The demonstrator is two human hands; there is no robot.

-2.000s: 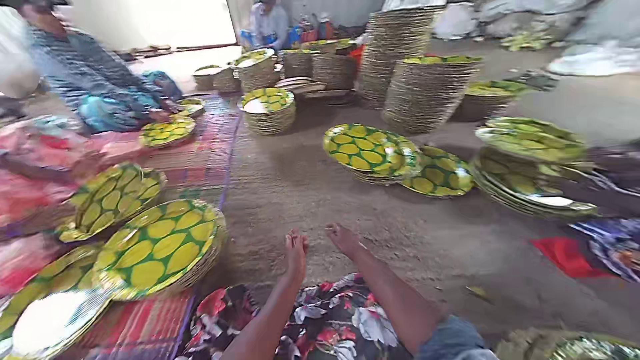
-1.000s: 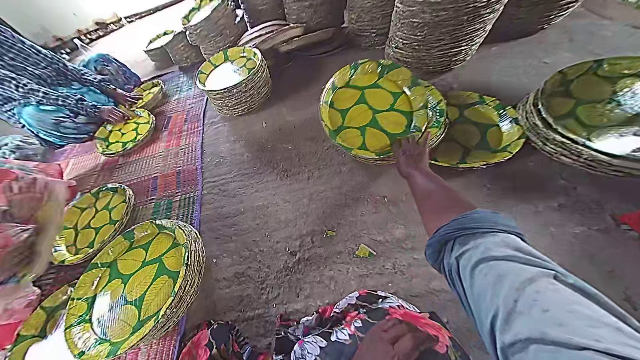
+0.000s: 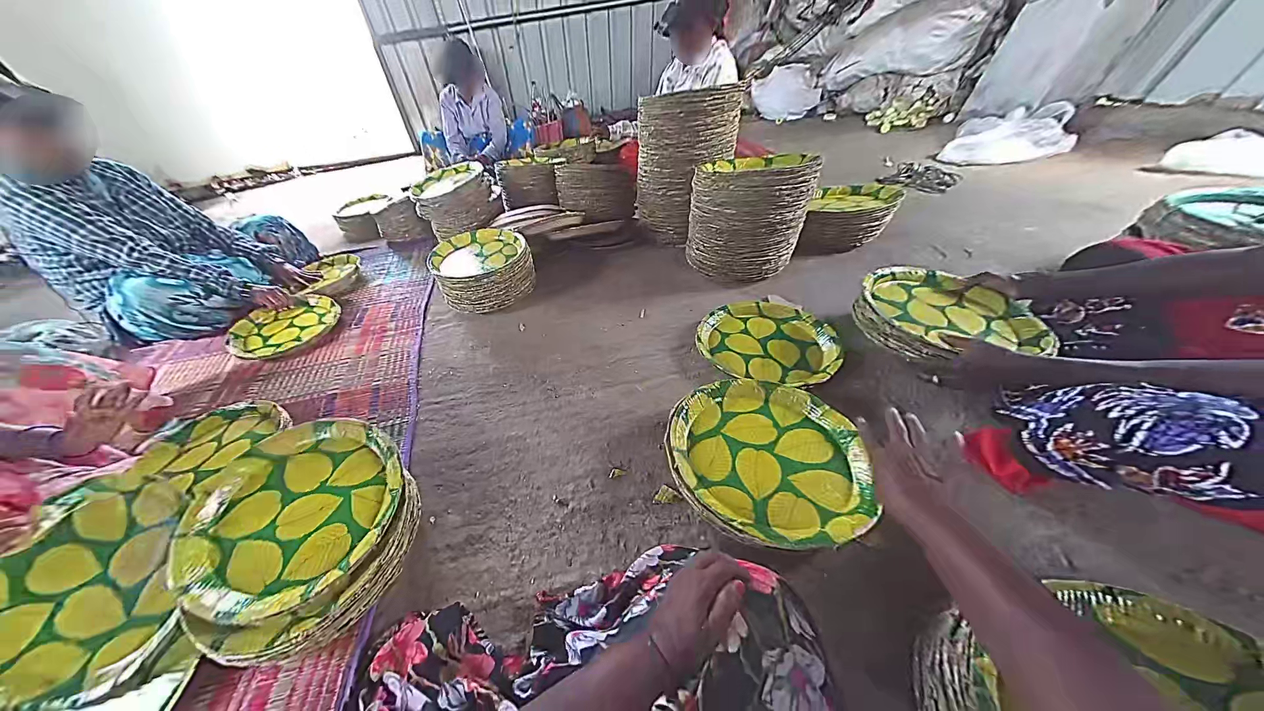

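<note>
My left hand (image 3: 696, 607) rests on the floral cloth (image 3: 790, 632) over my knee, its fingers loosely curled and no object visible in it. My right hand (image 3: 904, 459) is spread beside the right rim of a round leaf-patterned green and yellow plate (image 3: 760, 464), holding nothing; whether it touches the rim I cannot tell. At least one more plate edge shows under that plate. Just behind it lies a similar plate (image 3: 770, 343) on the floor. To the right, another person's hands (image 3: 963, 316) are at a low stack of the same plates (image 3: 938, 311).
Plate stacks (image 3: 296, 533) stand at the left by a woven mat (image 3: 385, 355), and another (image 3: 1145, 642) at lower right. Tall stacks (image 3: 755, 222) are farther back. A person (image 3: 138, 247) in a checked shirt handles plates at left; others sit at the back.
My right hand has moved from the front edge of the plates to the right of the near plate. The two middle plate groups, side by side before, now lie one behind the other.
</note>
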